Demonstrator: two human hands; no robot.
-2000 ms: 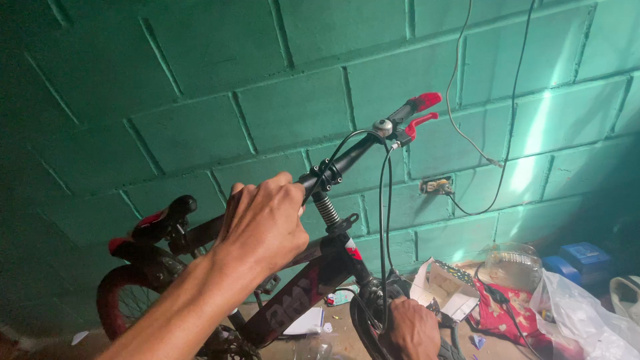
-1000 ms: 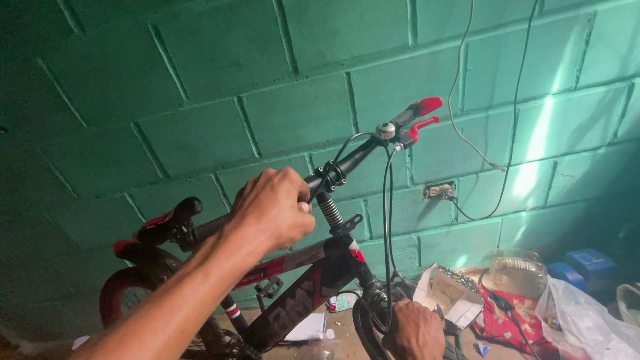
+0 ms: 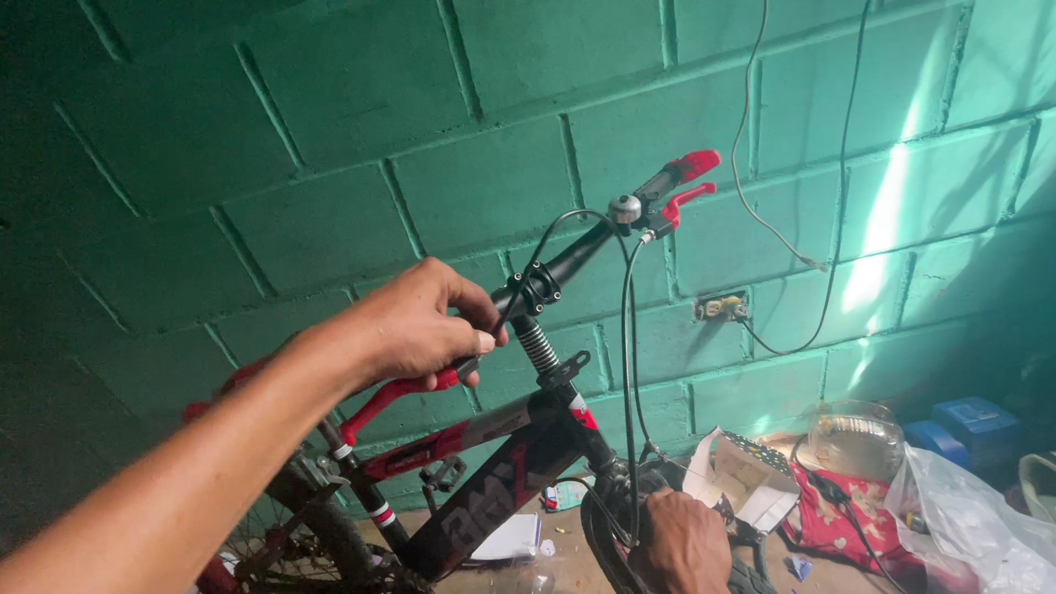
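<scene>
A black and red bicycle (image 3: 507, 474) leans by the wall. My left hand (image 3: 429, 322) pinches a black brake cable (image 3: 561, 219) close to the body of the left brake lever (image 3: 396, 396), which is red. Just beyond its fingers are the stem clamp (image 3: 536, 289) and the handlebar (image 3: 582, 260). Farther along sit a silver bell (image 3: 624, 209) and the right red brake lever (image 3: 689, 202). Low in view, my right hand (image 3: 685, 540) is at the top of the front wheel (image 3: 606, 544), beside the fork and the hanging cables. Its fingertips are mostly hidden, so its hold cannot be told.
Behind stands a green block wall (image 3: 511, 173) with a power outlet (image 3: 722, 309) and hanging cords. On the floor at right are an open cardboard box (image 3: 742, 478), a red patterned cloth (image 3: 850, 520), a clear plastic bag (image 3: 957, 511), a clear container (image 3: 855, 437) and blue containers (image 3: 978, 429).
My left hand has shifted from over the left part of the handlebar to the cable by the lever. The left red lever now shows below it. My right hand stays by the front wheel.
</scene>
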